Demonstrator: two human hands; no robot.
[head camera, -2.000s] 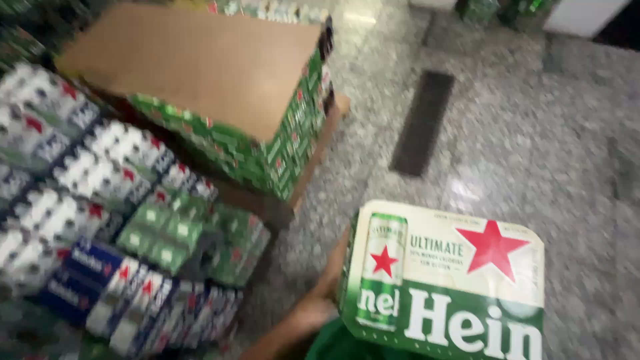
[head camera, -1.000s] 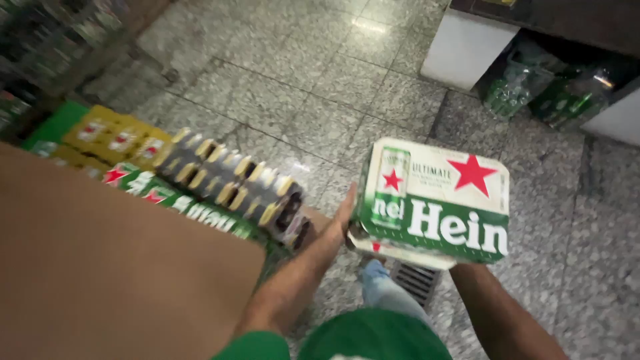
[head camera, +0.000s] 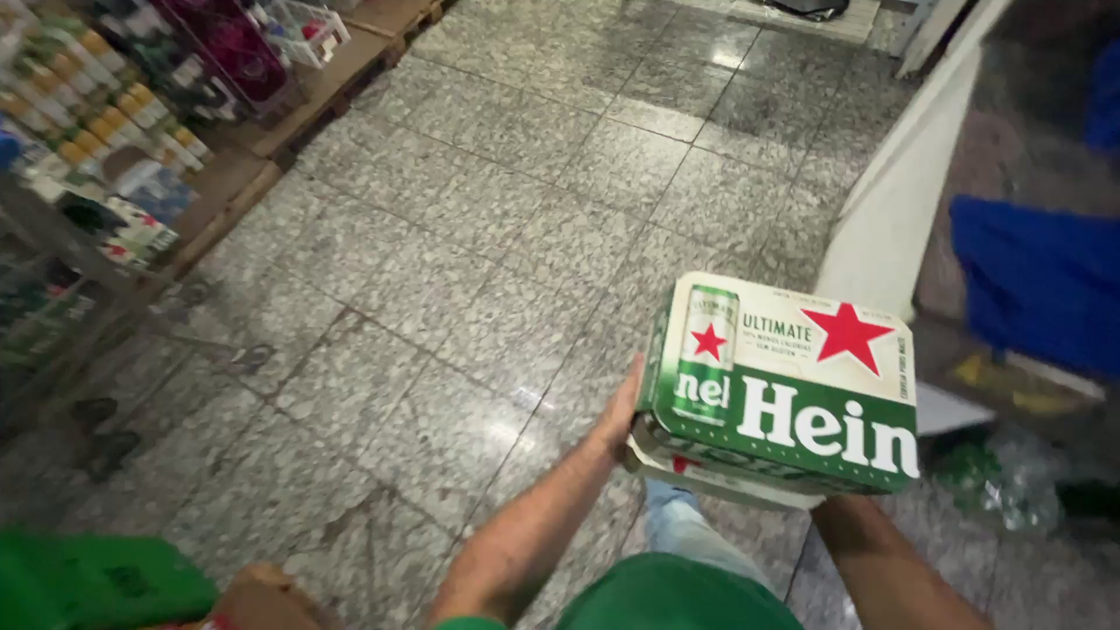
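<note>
A green and cream cardboard pack of Heineken beer cans (head camera: 787, 385), with a red star on top, is held out in front of my green shirt. My left hand (head camera: 623, 407) presses against its left side, the fingers partly hidden behind the carton. Under the near right part is my right hand (head camera: 836, 506), mostly hidden by the pack, with the forearm reaching down to the right. Another cream layer with a red mark shows just beneath the pack's lower edge.
Wooden pallets (head camera: 219, 206) with stacked drinks and a white crate (head camera: 315, 35) line the left. A green object (head camera: 105, 573) is at lower left. At right are a white panel (head camera: 910, 175), blue cloth (head camera: 1041, 289) and plastic-wrapped green bottles (head camera: 1006, 472). Granite tiles (head camera: 455, 236) cover the floor.
The view has moved off the large cardboard-topped beer stack to a stretch of tiled floor and pallets. The pack stays in my hands; the right forearm, unseen two seconds ago, now shows.
</note>
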